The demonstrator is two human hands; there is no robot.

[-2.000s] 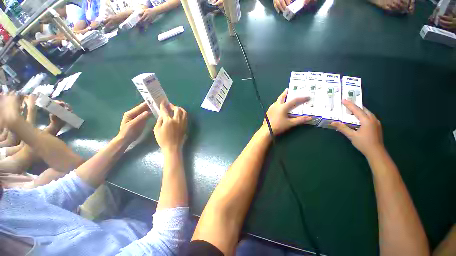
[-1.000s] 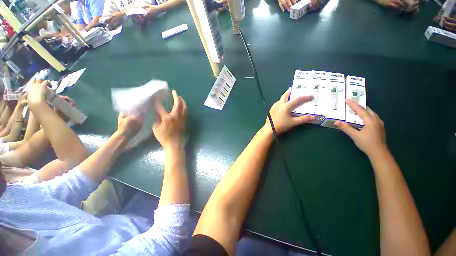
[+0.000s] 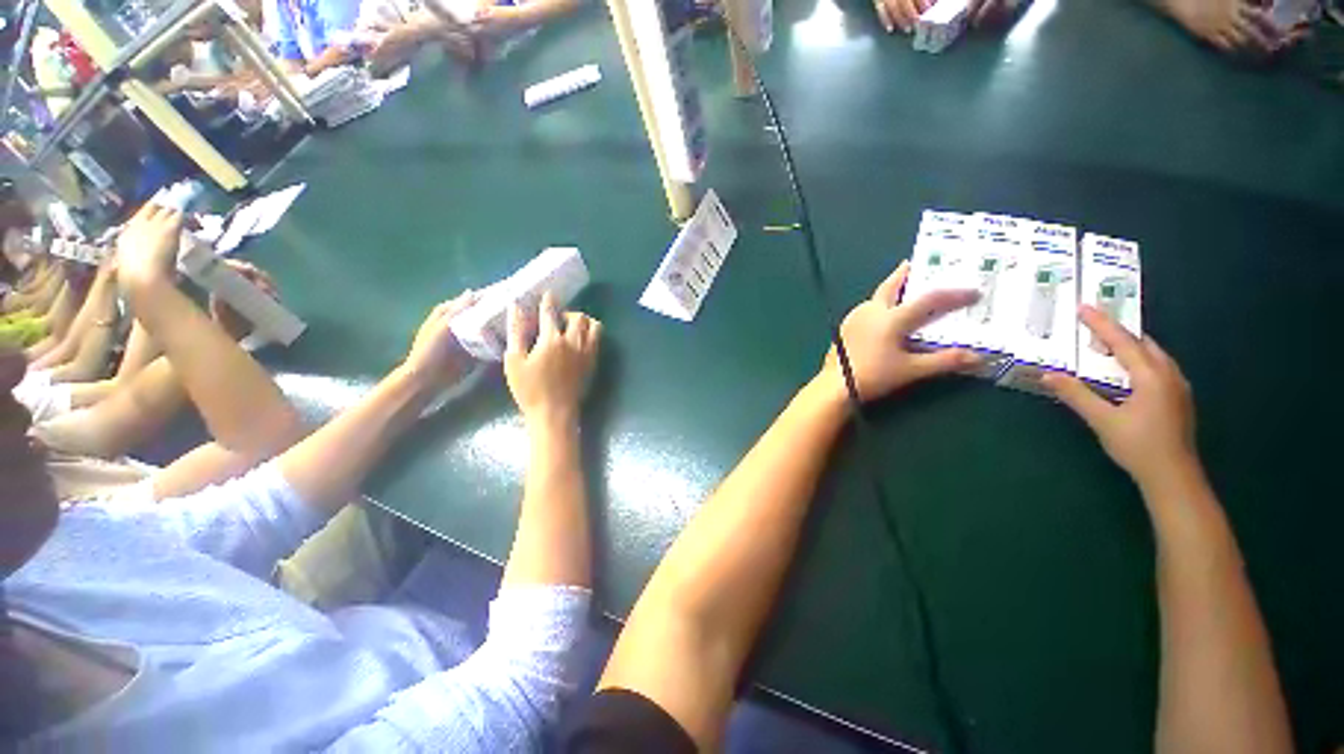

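A row of several slim white cartons [image 3: 1041,302] with dark blue heading print and small green pictures lies on the dark green bench top at the right. The rightmost carton [image 3: 1113,273] stands slightly apart at its top, with a narrow gap. My left hand [image 3: 899,346] grips the row's left end, thumb and finger over the front faces and near edge. My right hand [image 3: 1142,390] grips the right end, one finger on the rightmost carton's face and the thumb at the near edge. The cartons' undersides are hidden.
A black cable [image 3: 808,243] crosses my left forearm. A folded printed card [image 3: 690,258] stands by the cream rack post [image 3: 649,111]. At left, a neighbour in a light blue top holds a white carton [image 3: 519,302]. Other people's hands and cartons are along the far and left sides.
The view has shifted, so the bench scene sits further right and my hands keep their hold on the row. The neighbour's carton turned from upright to lying slanted.
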